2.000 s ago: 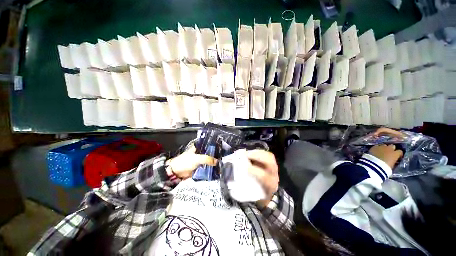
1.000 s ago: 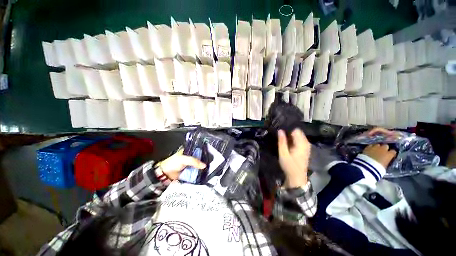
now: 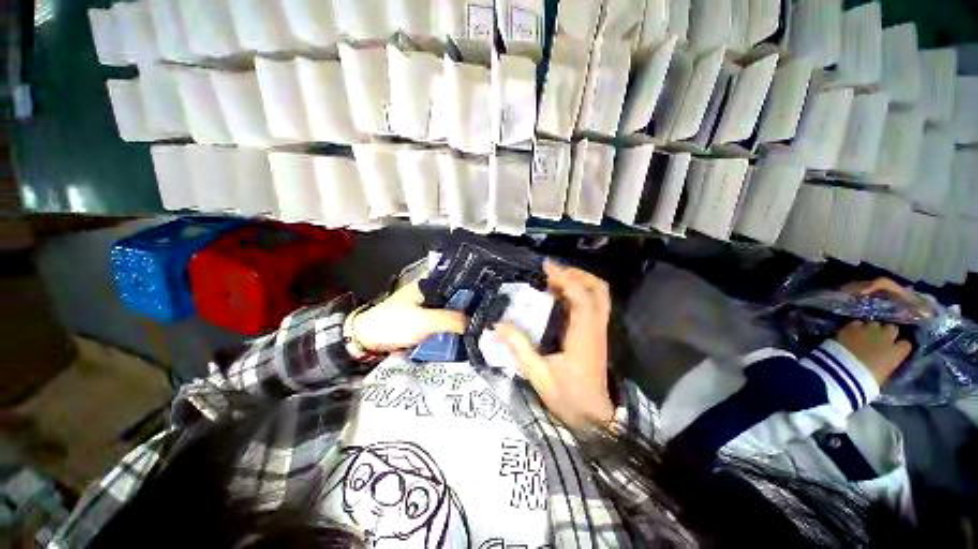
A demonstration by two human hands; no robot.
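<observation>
My left hand [image 3: 405,322] holds several dark flat packages [image 3: 479,265] in front of my chest, one of them with a blue face [image 3: 440,330]. My right hand [image 3: 574,349] is shut on a black-edged piece with a pale face [image 3: 525,320], at the right side of that stack. The two touch or nearly touch; the exact item is unclear. Rows of open white cartons [image 3: 463,184] with raised flaps stand on the green bench beyond my hands. Some cartons right of the middle show dark contents.
The green bench [image 3: 64,172] has its front edge just beyond my hands. A blue stool [image 3: 156,273] and a red stool [image 3: 241,279] stand at the left below it. At the right, another person's hand [image 3: 874,349] rests by a crinkled clear bag [image 3: 933,370].
My right hand has come back from the front carton row to the stack at my left hand and now holds a pale-faced piece. The view has tilted down, so the cartons appear higher.
</observation>
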